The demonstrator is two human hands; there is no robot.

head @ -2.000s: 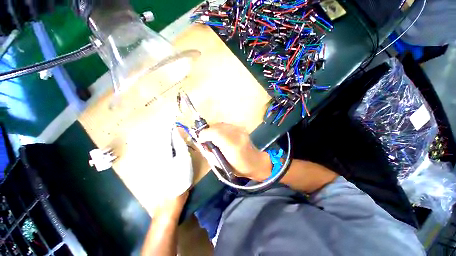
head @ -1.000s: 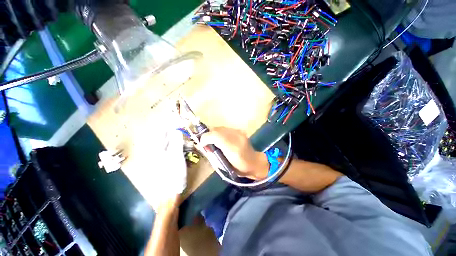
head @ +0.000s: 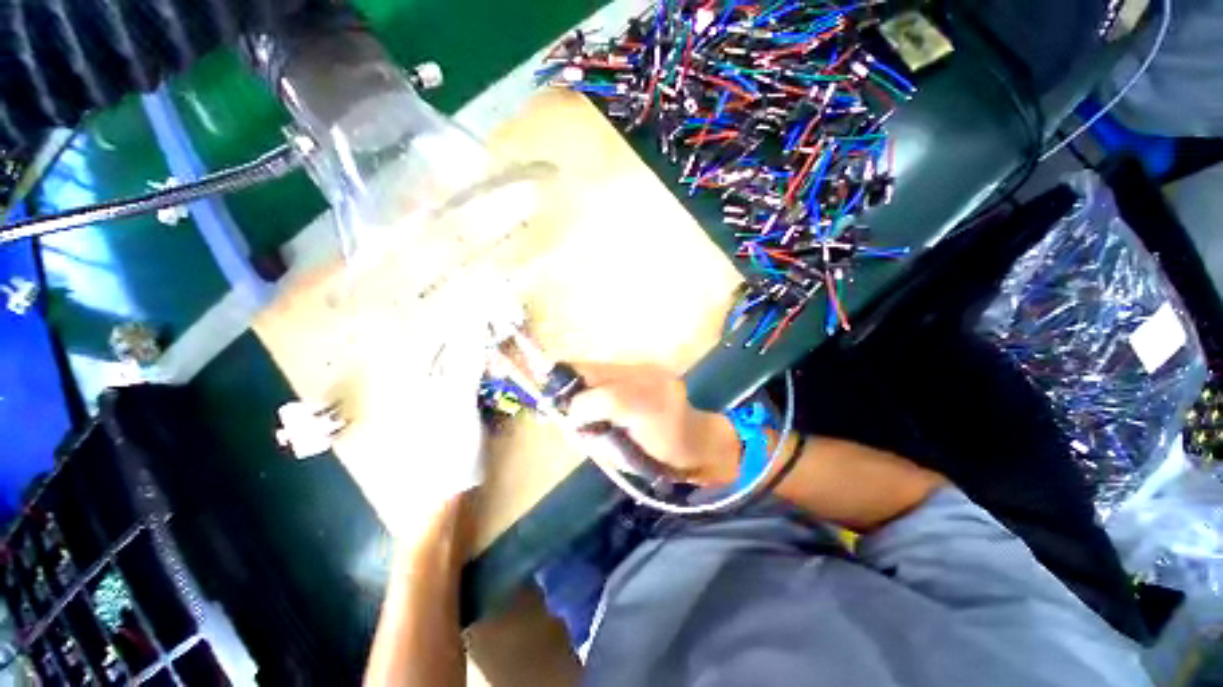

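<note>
My right hand (head: 651,419), bare with a blue band at the wrist, holds a dark soldering iron (head: 563,389) like a pen. Its metal tip points up-left over the tan board (head: 630,255). My left hand (head: 423,436), in a white glove, lies at the middle of the board with its fingers near the tip. A small part with yellow and blue (head: 504,397) shows between the hands, by the gloved fingers. Glare washes out the fingertips, so the exact grip is hard to see.
A clear fume hood (head: 402,148) hangs over the board's back. A wire pile (head: 791,121) lies upper right. A white plastic piece (head: 311,427) sits at the board's left edge. A black tray (head: 107,577) stands lower left, a clear bag (head: 1107,349) right. A green belt (head: 107,289) runs behind.
The yellow part, hidden two seconds ago, shows between the hands and now sits nearer the iron's tip. Both hands stay close together. The whole view has shifted slightly.
</note>
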